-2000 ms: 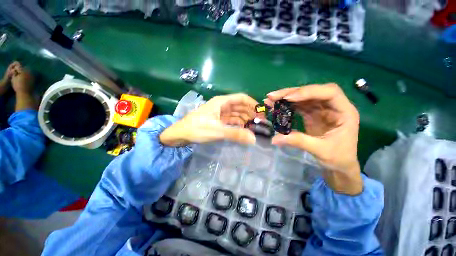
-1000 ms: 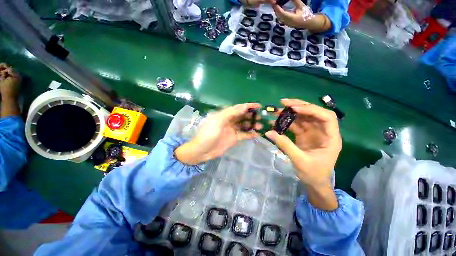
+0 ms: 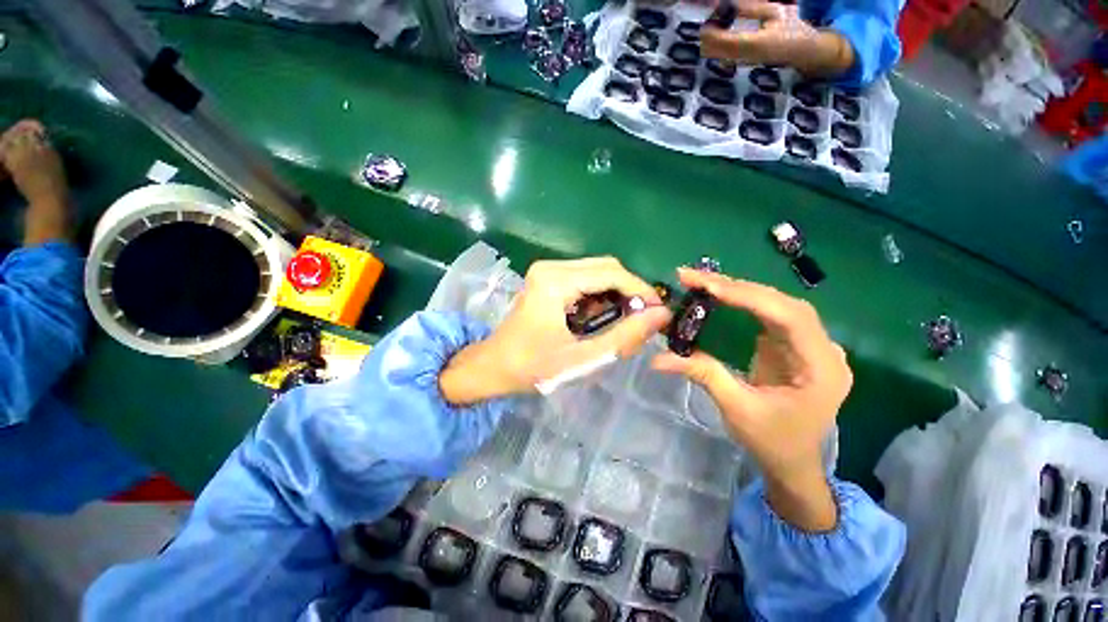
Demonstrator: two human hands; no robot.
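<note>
My left hand (image 3: 553,334) holds a black watch case (image 3: 595,318) between thumb and fingers. My right hand (image 3: 778,365) holds a dark electronic module (image 3: 689,326) on edge, between thumb and index finger. The two pieces are close together, and my left fingertips reach the module's left side. Whether the pieces touch or are joined is hard to tell. Below my hands lies a translucent blister tray (image 3: 577,425). Its near pockets hold several black cases (image 3: 538,524), and one case has a shiny centre (image 3: 598,546).
At left are a white ring fixture (image 3: 103,286), a red emergency stop (image 3: 311,270) and a yellow parts holder (image 3: 344,355). A filled side tray (image 3: 972,486) is at right. Loose modules (image 3: 385,171) lie on the green belt (image 3: 608,201). Another person's hand (image 3: 772,39) is over the far tray (image 3: 766,148).
My left fingers have closed in towards the module, and the gap between my hands has narrowed. Another person's hands have come into view over the far tray. Loose belt items have shifted left.
</note>
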